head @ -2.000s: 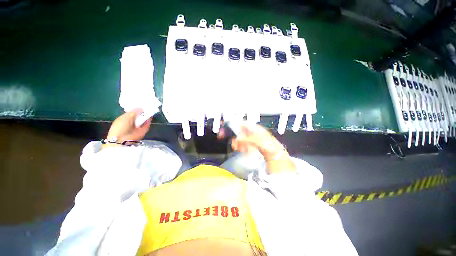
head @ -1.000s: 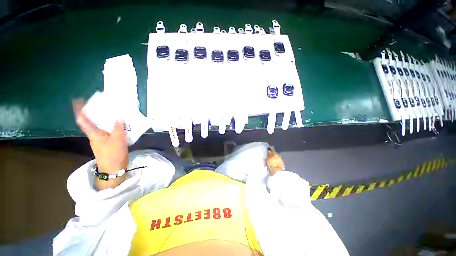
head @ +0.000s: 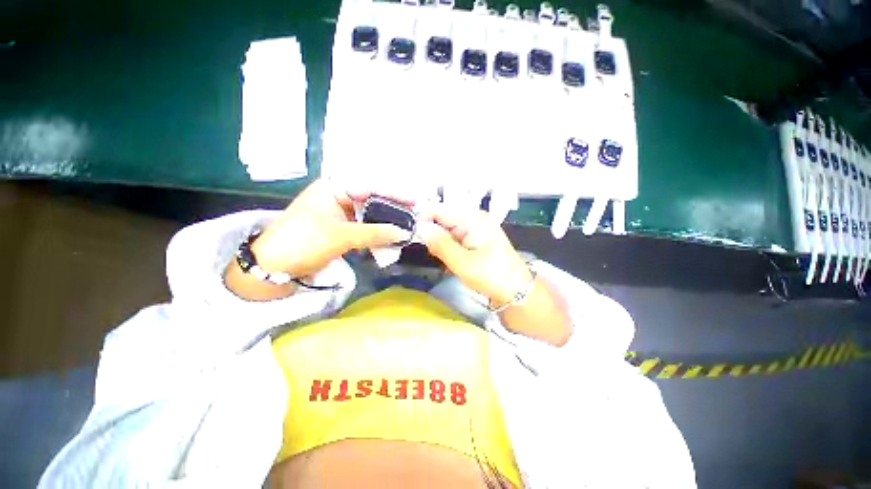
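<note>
A watch with a dark face [head: 389, 217] is held between my two hands, just in front of the bench edge. My left hand [head: 320, 227] grips the left side of the watch. A bit of thin white material [head: 386, 255] shows below the watch; what it is cannot be told. My right hand [head: 475, 250] pinches the right side of the watch. The white foam tray [head: 458, 124] lies beyond my hands. It holds a back row of several watches [head: 439, 50] and two watches [head: 594, 153] at the front right.
A white rectangular pile [head: 273, 110] lies left of the tray on the green bench [head: 172, 95]. Another tray of watches [head: 829, 191] lies far right, its straps hanging over the bench edge. Yellow-black floor tape [head: 745, 368] runs at the lower right.
My left hand has come from the pile to the middle. My right hand has risen from beside my body and now holds the watch with my left. The view has shifted.
</note>
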